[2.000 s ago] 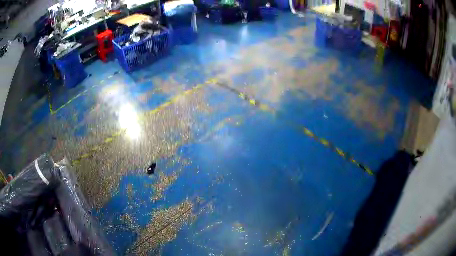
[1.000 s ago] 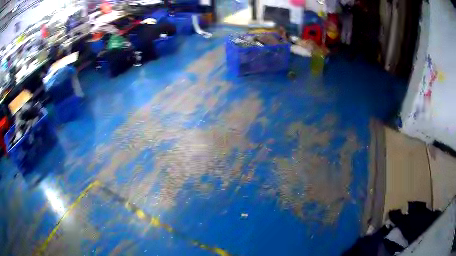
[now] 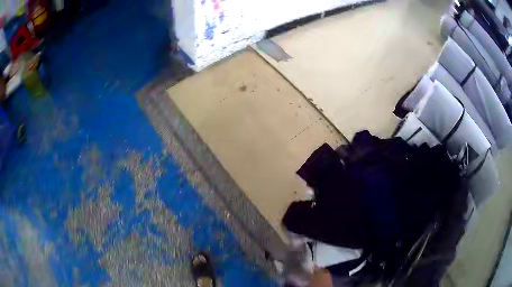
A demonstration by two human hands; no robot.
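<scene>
A large heap of dark cloth [image 3: 387, 196] lies at the lower right, over the beige floor and partly against pale rolls. A small skin-coloured patch [image 3: 321, 278] shows at the bottom edge, just below the heap. It looks like part of my right hand, cut off by the frame; its fingers cannot be made out. A blurred pale grey shape [image 3: 295, 262] is beside it; whether it is held is unclear. My left hand is out of the picture.
Pale grey-white fabric rolls with dark straps [image 3: 452, 112] line the right side. A white wall corner [image 3: 196, 36] stands at the top. A grey edge strip [image 3: 208, 162] divides worn blue floor from beige floor. One shoe [image 3: 202, 270] shows at the bottom.
The view has swung right, from the blue floor and crates to the beige floor, dark heap and rolls. The skin-coloured patch and a shoe have come into view at the bottom.
</scene>
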